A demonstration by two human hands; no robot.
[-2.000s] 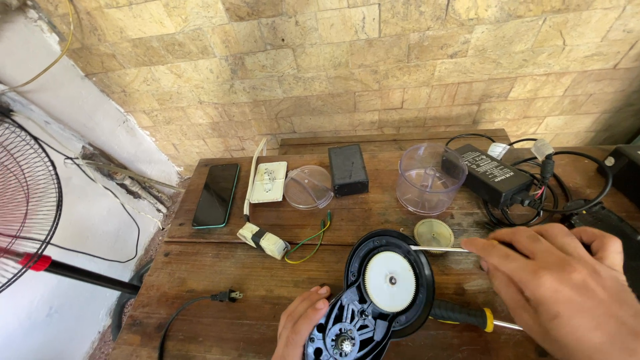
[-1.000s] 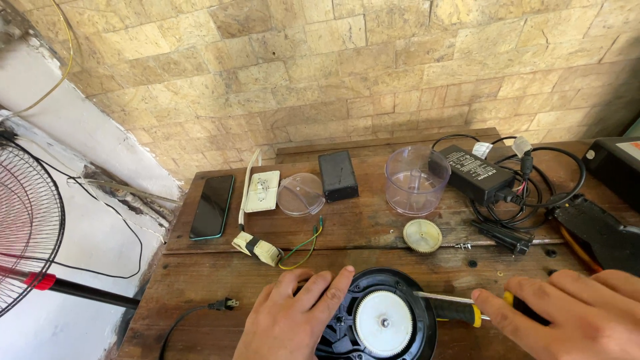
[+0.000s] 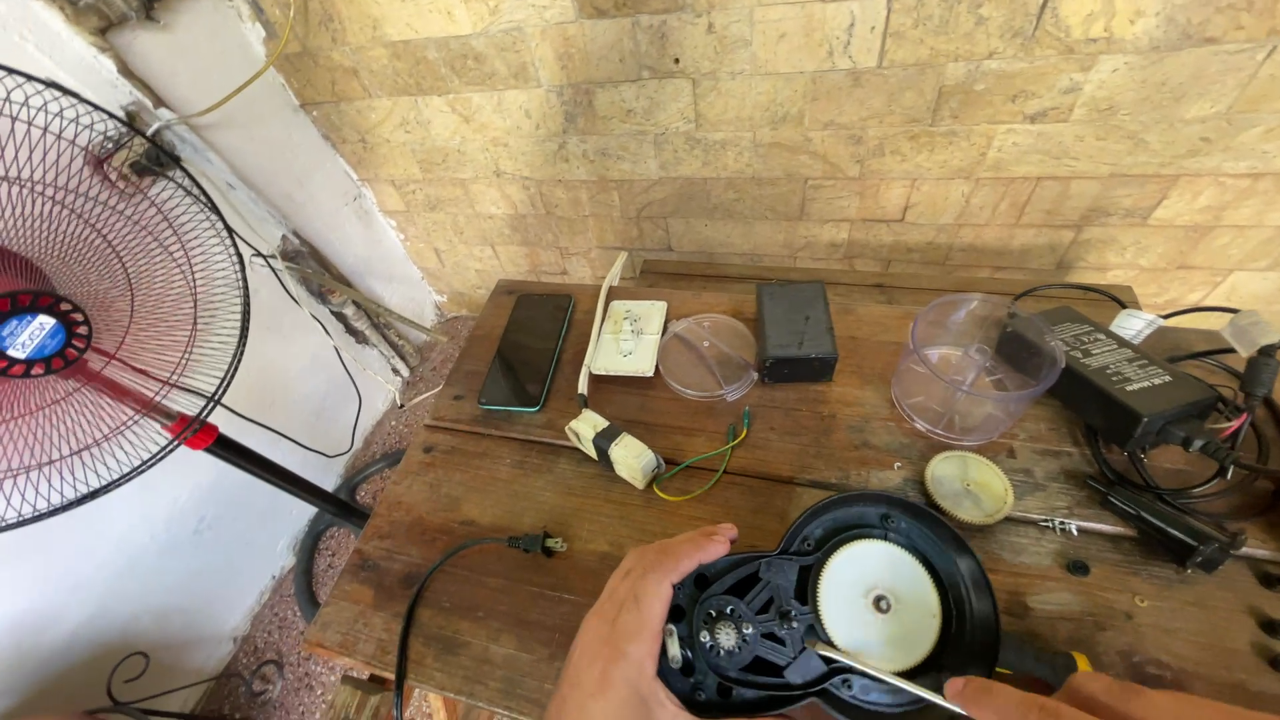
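My left hand (image 3: 640, 620) grips the left end of a black plastic appliance housing (image 3: 965, 600), which lies open-side up at the table's front. Inside it a large white plastic gear (image 3: 880, 605) sits at the right and a small metal pinion (image 3: 726, 634) at the left. At the lower right, my right hand (image 3: 1060, 695) holds a thin metal shaft (image 3: 885, 677), whose tip touches the housing beside the large gear's lower left edge. A yellowed plastic gear (image 3: 968, 488) lies just behind the housing. Beyond its right side, a black-and-yellow handle (image 3: 1040, 662) shows partly.
Behind are a phone (image 3: 527, 350), a white plate (image 3: 628, 338), a clear lid (image 3: 708, 355), a black box (image 3: 796, 330), a clear plastic bowl (image 3: 975, 370) and a power adapter (image 3: 1130, 375). A taped bundle (image 3: 612, 448) and a plug (image 3: 537, 543) lie left. A fan (image 3: 120, 290) stands beyond the table.
The shaft's tip has moved from the large gear's upper right side to its lower left. The housing has turned since the first frame, its narrow end now pointing left.
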